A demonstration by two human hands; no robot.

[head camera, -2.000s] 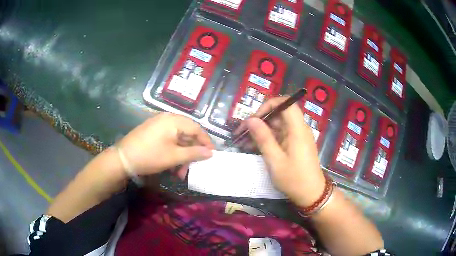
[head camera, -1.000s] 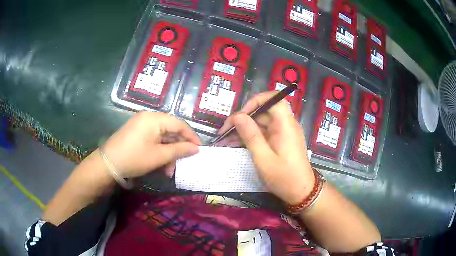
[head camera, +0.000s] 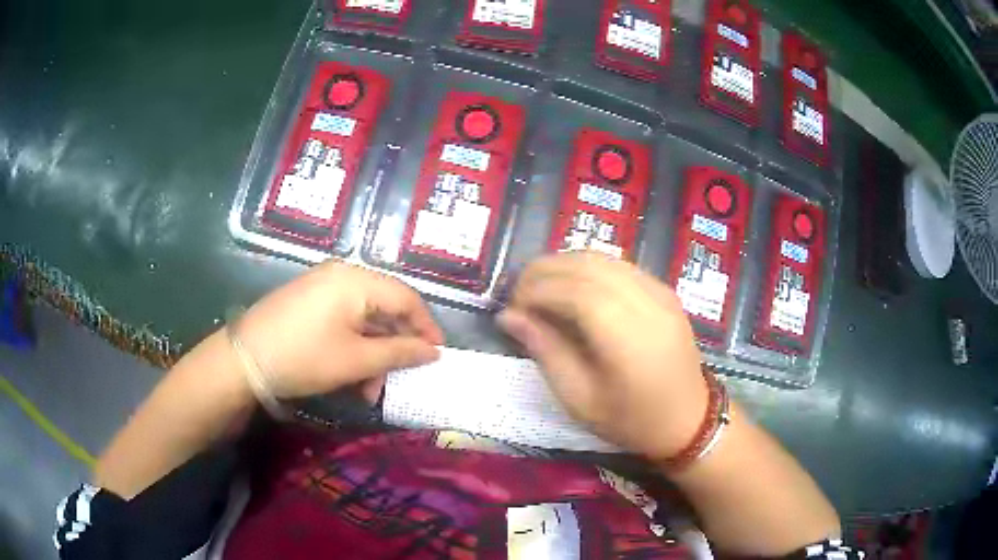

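My left hand (head camera: 339,334) pinches the upper left corner of a white sticker sheet (head camera: 476,396), which shows fine rows of dots. My right hand (head camera: 613,350) is over the sheet's right end, fingers curled and slightly blurred. No tool shows in it now, and whether it holds something is hidden. Beyond both hands, a clear blister tray (head camera: 378,257) carries two rows of red electronic units (head camera: 454,197), each with a white printed label. My right hand partly covers the lower end of the middle near unit.
The tray lies on a dark green bench (head camera: 131,120), its worn edge at left. At right are a dark flat slab (head camera: 882,219), a white fan base (head camera: 928,224) and a fan grille (head camera: 977,202). A small printed item (head camera: 960,340) lies nearer.
The dark pen-like tool seen earlier in my right hand no longer shows. My right hand's fingers have curled over. The tray has shifted left in view since the first frame.
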